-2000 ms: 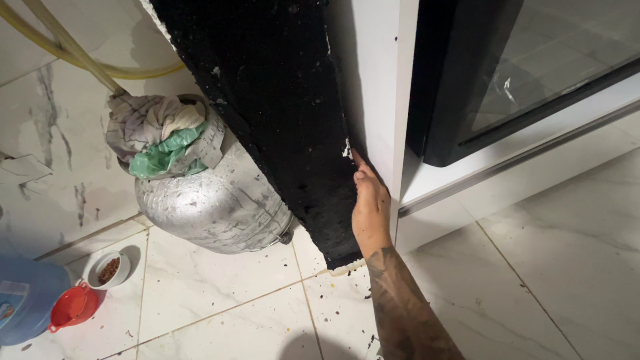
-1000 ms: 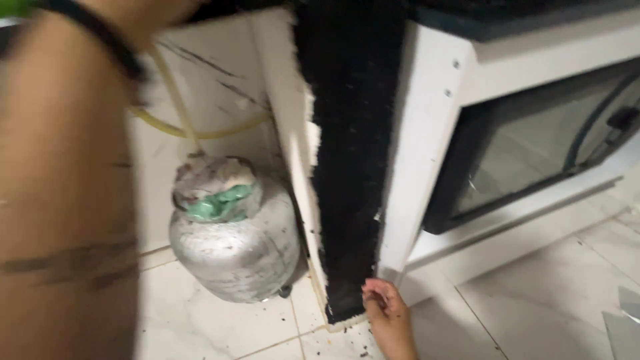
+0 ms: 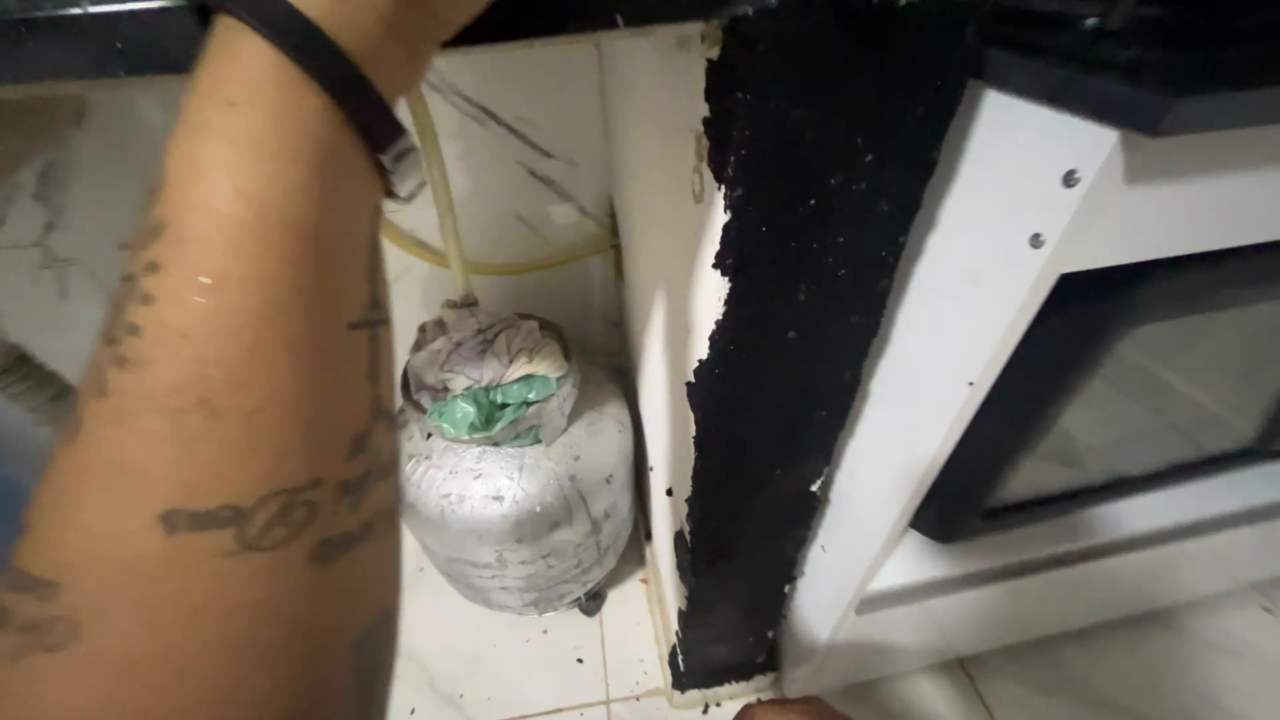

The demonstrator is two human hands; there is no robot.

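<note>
My left forearm (image 3: 270,400), with a black wristband (image 3: 310,80), reaches up across the left side; its hand is beyond the top edge by the black countertop (image 3: 100,40). Only a sliver of my right hand (image 3: 792,709) shows at the bottom edge, just below the foot of the upright support; its fingers are hidden. The support's narrow face (image 3: 800,330) is black with a ragged, chipped left edge, and its side (image 3: 655,250) is pale. Whether either hand holds anything cannot be seen.
A silver gas cylinder (image 3: 520,520) stands left of the support, topped with crumpled cloth (image 3: 490,345) and green plastic (image 3: 490,408). A yellowish hose (image 3: 440,190) rises from it. A white cabinet with an oven door (image 3: 1150,400) adjoins on the right. Dark flecks lie on the floor tiles (image 3: 540,660).
My left arm has come into view and reaches upward. My right hand, earlier at the support's right edge, has dropped lower and is now almost out of view. The view has shifted.
</note>
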